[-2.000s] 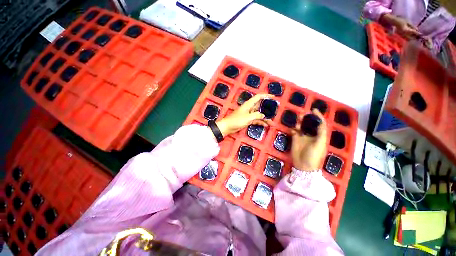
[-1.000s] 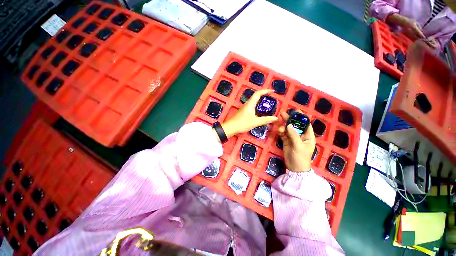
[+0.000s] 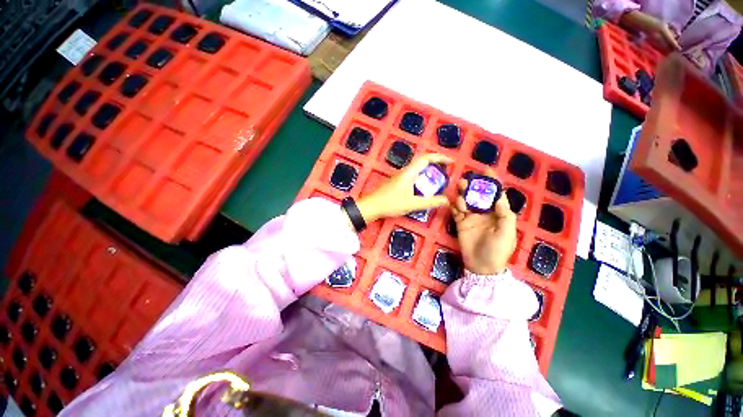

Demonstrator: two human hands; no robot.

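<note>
My left hand (image 3: pixel 401 195) holds a smartwatch body (image 3: pixel 429 180) between thumb and fingers, its screen lit white and purple. My right hand (image 3: pixel 486 236) holds a second smartwatch body (image 3: pixel 482 193) at its fingertips, its screen lit with purple. Both are held side by side above the red pocket tray (image 3: pixel 369 313). Most visible pockets hold dark watch bodies; a few near the front edge look whitish and shiny. My hands and sleeves hide some pockets.
Stacked red trays (image 3: pixel 195 122) stand at the left, with another partly filled tray below. White paper (image 3: pixel 489 73) lies beyond the working tray. A raised red tray (image 3: pixel 692 122), cables (image 3: pixel 652 285) and yellow sheets (image 3: pixel 688 358) are at the right. Another person's hand (image 3: pixel 652 28) is at upper right.
My right hand has brought its watch beside the left one from farther right. Both screens, dark at first, are now brightly lit. The view has shifted slightly.
</note>
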